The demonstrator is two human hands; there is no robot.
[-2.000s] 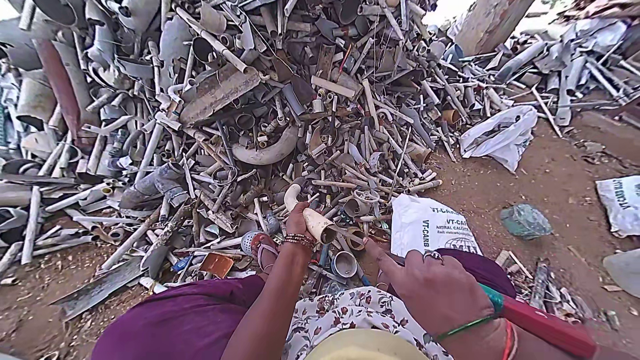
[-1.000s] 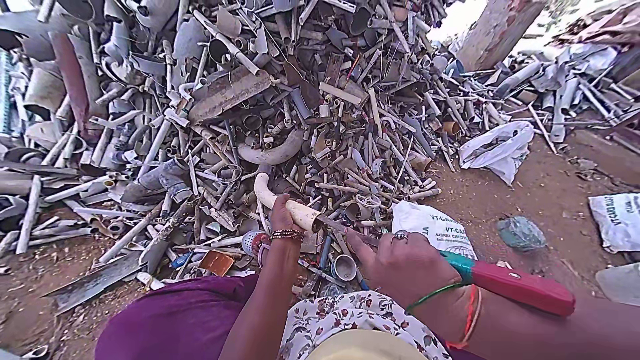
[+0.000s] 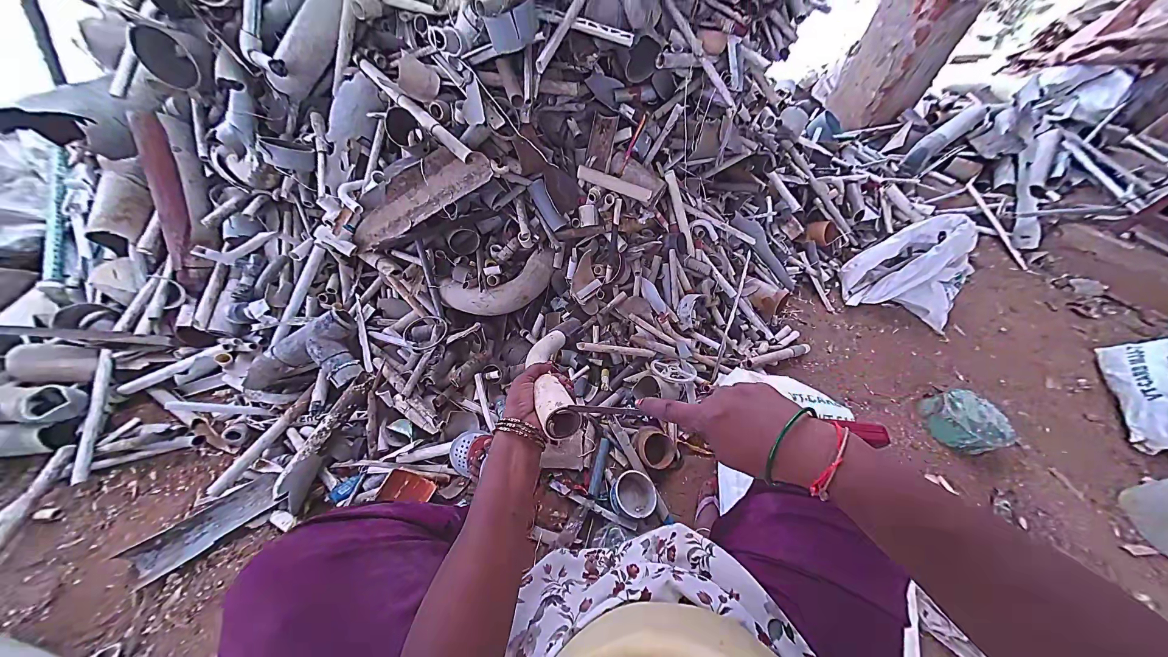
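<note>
My left hand is closed around a curved, cream-coloured plastic pipe, its open end tilted toward me. My right hand holds a tool with a red handle, which sticks out behind the wrist. The tool's thin dark metal shaft reaches left to the pipe's open end; whether its tip is inside the pipe or against the rim I cannot tell. The index finger lies along the tool. Just below, a short brown pipe piece and a round pale cup-like fitting lie among scraps.
A high heap of scrap plastic pipes rises in front. On the brown soil to the right lie a white sack, a crumpled greenish plastic bag and a printed white sack. A tree trunk stands behind.
My right hand has turned: the red handle stuck out plainly to the right a second ago and is now mostly behind the wrist. The pipe stays in my left hand, its open end turned more toward me.
</note>
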